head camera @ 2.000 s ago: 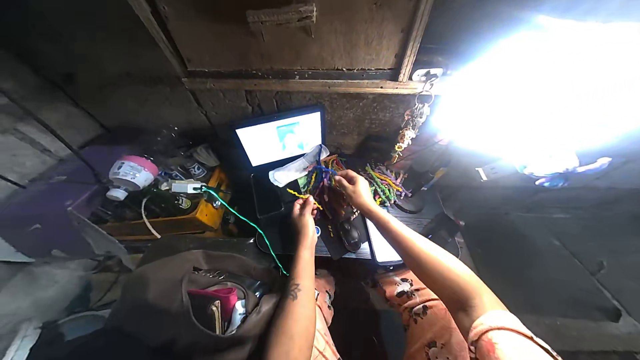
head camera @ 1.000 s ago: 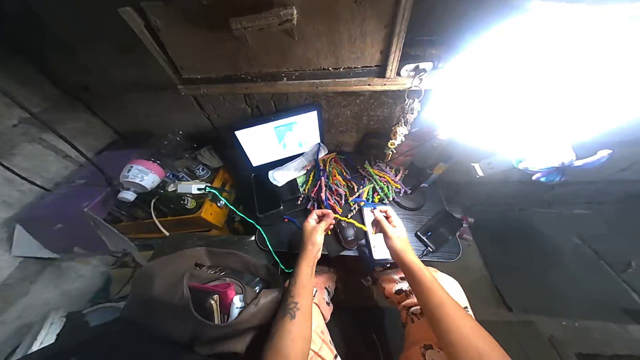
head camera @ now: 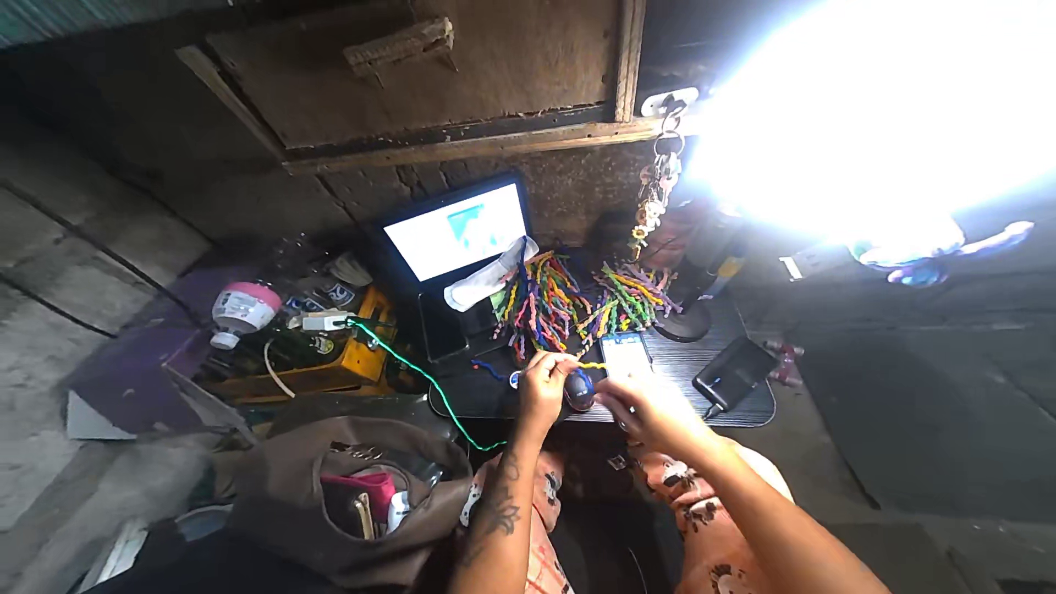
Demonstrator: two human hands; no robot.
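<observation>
My left hand pinches a yellow twisted cord over the near part of a dark lap desk. Close on its right, my right hand has its fingers closed at the other side of the cord; a blue strand shows between the hands. Below them lies a dark computer mouse. Behind the hands lie a bundle of many-coloured twisted cords and a second, greener bundle. A lit phone lies behind my right hand. A short blue cord rests left of my left hand.
A lit tablet or laptop screen stands at the back. A power bank lies at the right of the desk. A yellow crate with bottles and an open bag are at left. Keys hang near a glaring lamp.
Two seconds ago both hands were over the bundles; now they are nearer my body, with the bundles in plain sight. Since one second ago, my hands have come closer together.
</observation>
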